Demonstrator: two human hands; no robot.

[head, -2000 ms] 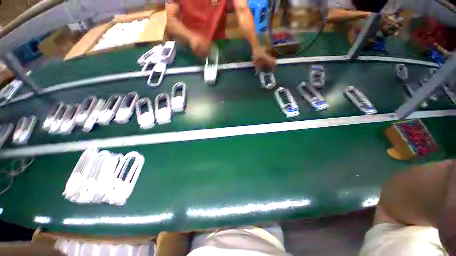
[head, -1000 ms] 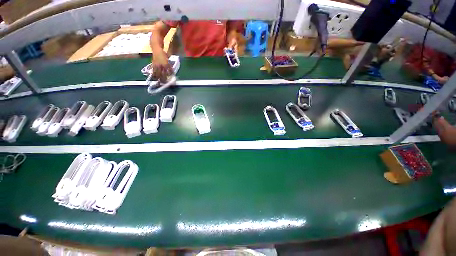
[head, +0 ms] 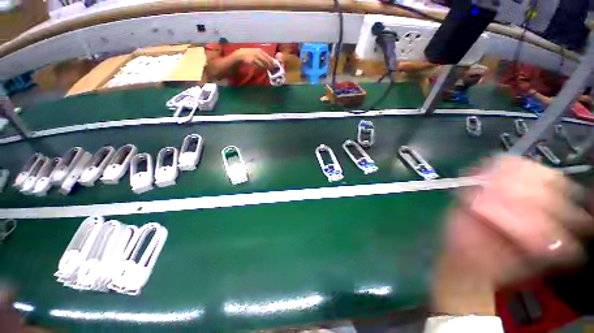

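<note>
My right hand [head: 521,224] is large and blurred at the right, raised over the near surface and belt edge. Its fingers look bent, but I cannot tell whether it holds anything. A blurred skin-coloured sliver at the lower left edge may be part of my left hand or arm. White looped covers [head: 140,260] lie in an overlapping row on the near green surface at left. Beyond the strip, half-built units with blue ends [head: 329,164] lie on the belt, centre and right. Closed white units [head: 166,168] stand in a row at left, with a green-marked one [head: 234,166] beside them.
A white guide strip [head: 280,196] separates the near surface from the belt. A slanted metal post rises at right, partly behind my hand. Across the belt, a person in red holds a white unit [head: 277,73]. An open carton [head: 185,65] and a small parts box [head: 346,95] are at the back.
My right hand has come up into view at right, hiding the near parts box. The view has shifted, so belt items appear further left. The person opposite now holds a unit up with both hands.
</note>
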